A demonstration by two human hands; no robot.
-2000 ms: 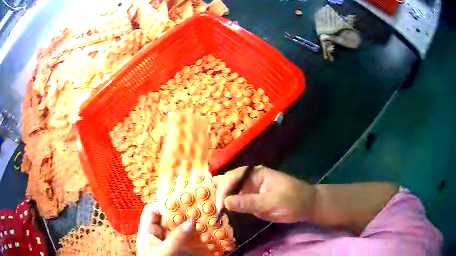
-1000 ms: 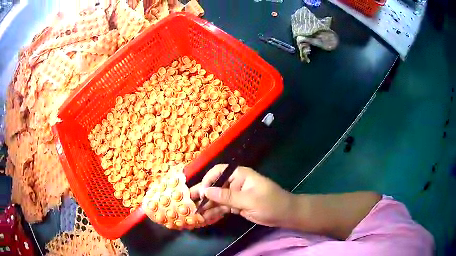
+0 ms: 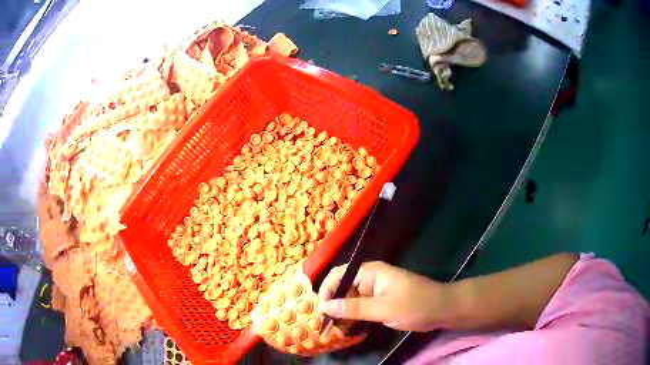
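Observation:
My right hand holds an orange moulded sheet with raised round cups, at the basket's near rim. A slim dark pen lies between its fingers, slanting up to the right. A small white piece shows near its upper end; I cannot tell if they are joined. The red-orange basket holds many loose small orange round parts. My left hand is not in view.
A big pile of orange sheets lies left of the basket. Beyond it on the dark table are a thin metallic tool, a striped crumpled cloth and a clear plastic bag. Waste web shows at the bottom edge.
My left hand was on the sheet two seconds ago and has left the view. The sheet piece in my right hand looks shorter. The view has shifted.

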